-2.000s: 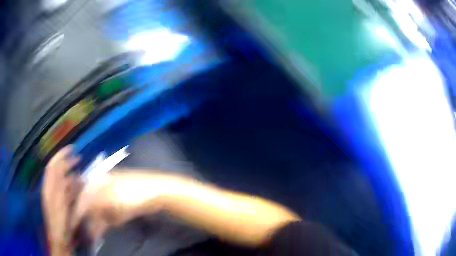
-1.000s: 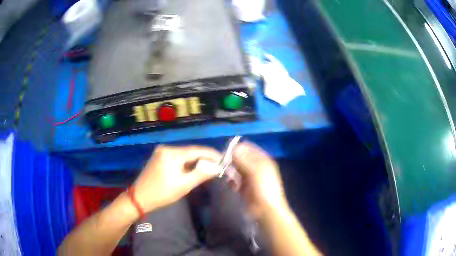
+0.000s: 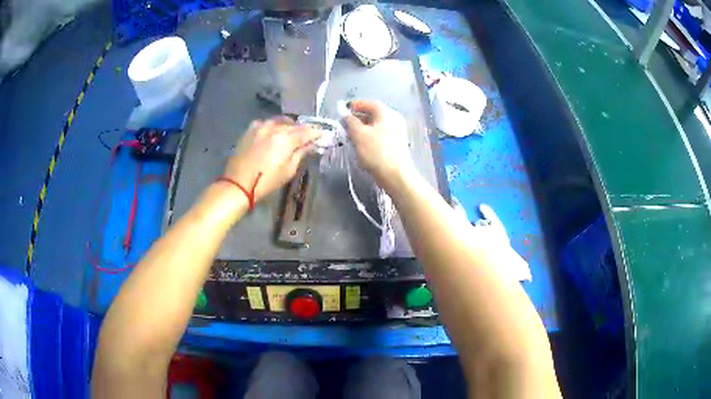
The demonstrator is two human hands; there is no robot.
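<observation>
A white cabled part (image 3: pixel 343 111) is between the fingertips of my right hand (image 3: pixel 376 140). Its thin white cord hangs to a bundle (image 3: pixel 387 226) on the grey machine base (image 3: pixel 234 156). My left hand (image 3: pixel 273 152) is at the fixture under the silvery metal horn (image 3: pixel 300 66), with fingertips on white material (image 3: pixel 323 136); its grip is partly hidden. The slotted clamp bar (image 3: pixel 295 206) runs from the fixture toward me, between my forearms.
Red stop button (image 3: pixel 304 305) and green buttons (image 3: pixel 419 296) are on the front panel. White rolls stand left (image 3: pixel 161 68) and right (image 3: pixel 458 107). A black box (image 3: pixel 152 143) with red lead lies left, crumpled white material (image 3: pixel 499 241) right. A green bench (image 3: pixel 663 234) is far right.
Both hands have moved from in front of the machine up to the fixture under the horn. The cord bundle now lies on the machine base. The view has shifted to show the horn.
</observation>
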